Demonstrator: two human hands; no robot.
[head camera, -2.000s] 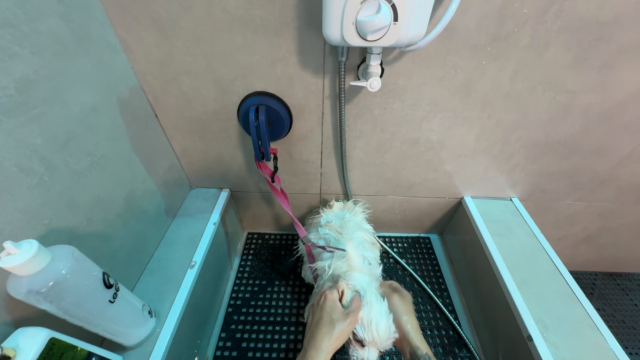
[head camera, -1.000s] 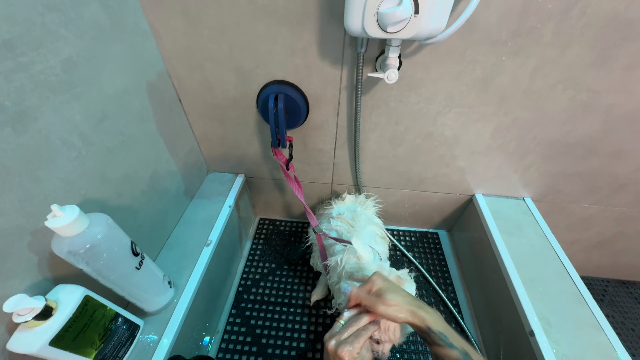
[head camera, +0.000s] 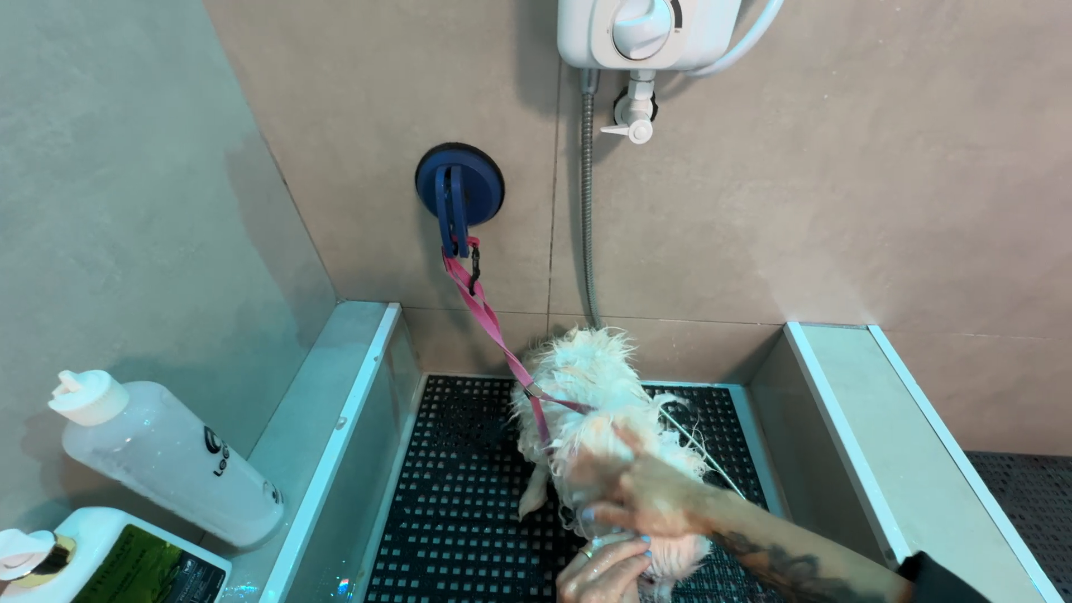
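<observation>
A wet white dog (head camera: 586, 377) stands on a black perforated mat (head camera: 469, 502) in the wash tub. Around its body runs a pink leash (head camera: 486, 314), clipped to a blue suction-cup holder (head camera: 460, 186) on the wall. My right hand (head camera: 641, 490), blurred, lies on the dog's fur with the tattooed forearm coming from the lower right. Just below it, my left hand (head camera: 607, 574) touches the dog's underside near the bottom edge, its fingers bent and partly cut off by the frame. Whether its fingers grip the dog is unclear.
On the left ledge are a translucent squeeze bottle (head camera: 172, 461) and a white pump bottle (head camera: 126, 561). A white water heater (head camera: 649, 33) with a metal hose (head camera: 588, 209) hangs on the wall. The right ledge (head camera: 896, 444) borders the tub.
My right hand has moved up from beside my left hand onto the dog's back. Two seconds ago, my hands were on either side of the dog.
</observation>
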